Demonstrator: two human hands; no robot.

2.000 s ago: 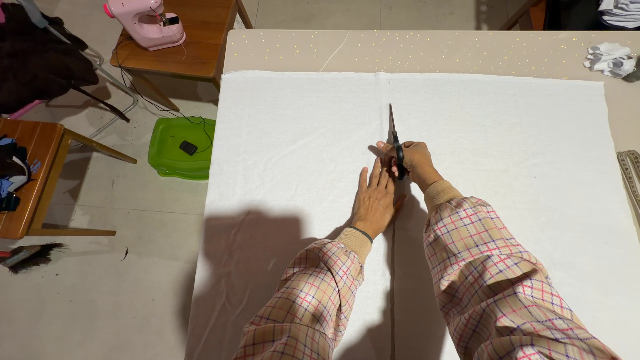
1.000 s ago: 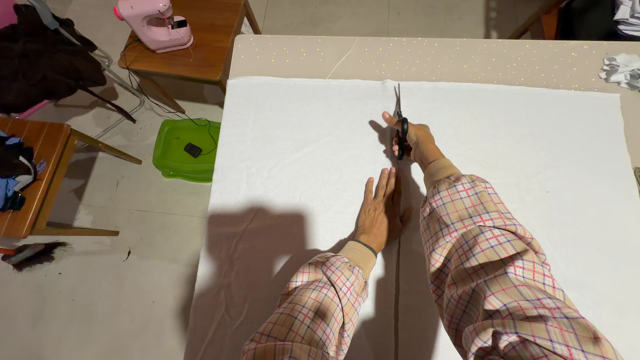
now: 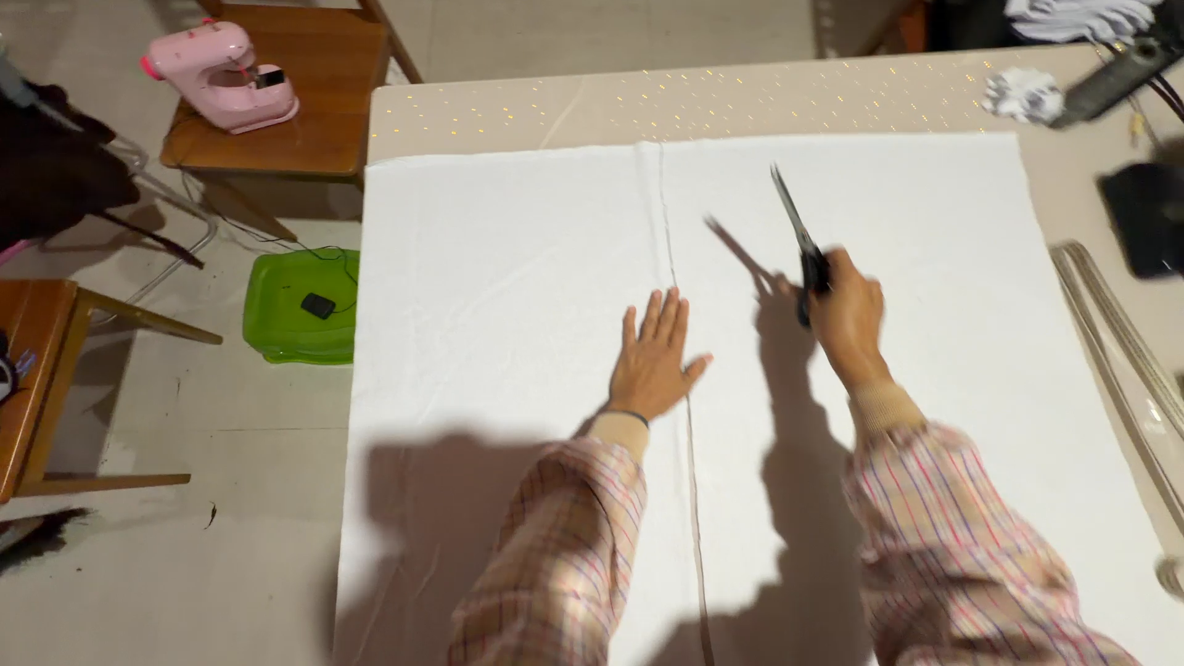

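White fabric point(image 3: 499, 250) lies spread over a table, with a cut line running through it from the near side up to the far edge. My left hand point(image 3: 655, 361) rests flat on the fabric, fingers apart, holding nothing, beside and partly over the cut line. To the right of the line, my right hand point(image 3: 844, 310) grips black-handled scissors point(image 3: 797, 217) above the fabric, blades pointing toward the far edge. The blades look closed or nearly so. The scissors' shadow falls on the fabric to their left.
The table's patterned cover point(image 3: 481, 116) shows beyond the fabric. A pink sewing machine point(image 3: 222, 79) stands on a wooden chair point(image 3: 305, 139) at the far left, above a green plastic tray point(image 3: 268, 319) holding a black pedal. Crumpled cloth point(image 3: 1022, 95) and a black object point(image 3: 1142, 217) lie at the right.
My right hand with the scissors has moved right, away from the cut line, after moving toward the far edge. The cut line now extends to the fabric's far edge.
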